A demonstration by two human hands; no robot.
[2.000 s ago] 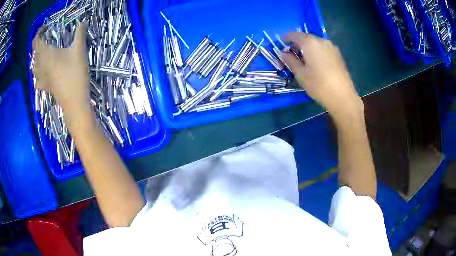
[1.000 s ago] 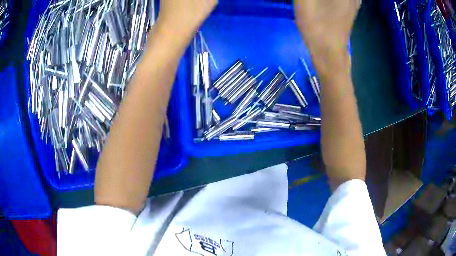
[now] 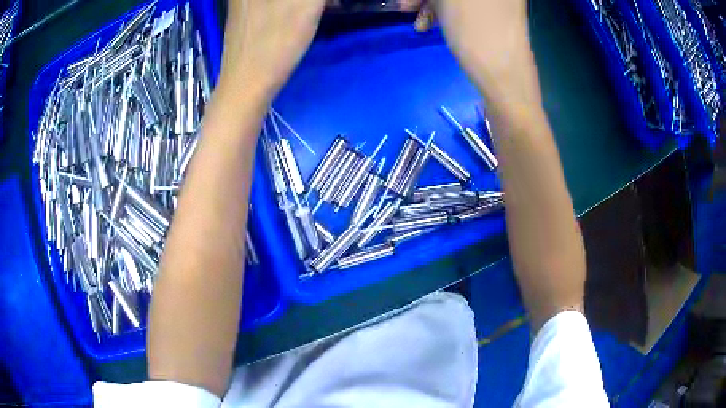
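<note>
My left hand (image 3: pixel 275 28) is at the top edge, partly cut off, with its fingers out of the picture. My right hand (image 3: pixel 478 28) is also at the top edge, largely cut off; a fingertip shows beside a dark object (image 3: pixel 370 5) between the hands. Whether either hand holds anything cannot be seen. Below them, the middle blue tray (image 3: pixel 374 76) has loose silver damper cylinders (image 3: pixel 342 171) with thin rods lying in its near part. The left blue tray (image 3: pixel 131 344) is heaped with the same cylinders (image 3: pixel 103 159), partly behind my left forearm.
Narrow blue trays (image 3: pixel 653 131) with silver parts stand at the far right. A flat blue tray (image 3: pixel 28 295) is at the left edge. The dark green bench (image 3: pixel 581 159) ends in front of my white coat (image 3: pixel 366 358). A brown open box (image 3: pixel 669 299) is below right.
Both hands have moved from the two trays up to the top edge, beyond the middle tray. Since the last earlier frame, the view has shifted, and the dark object now shows between them.
</note>
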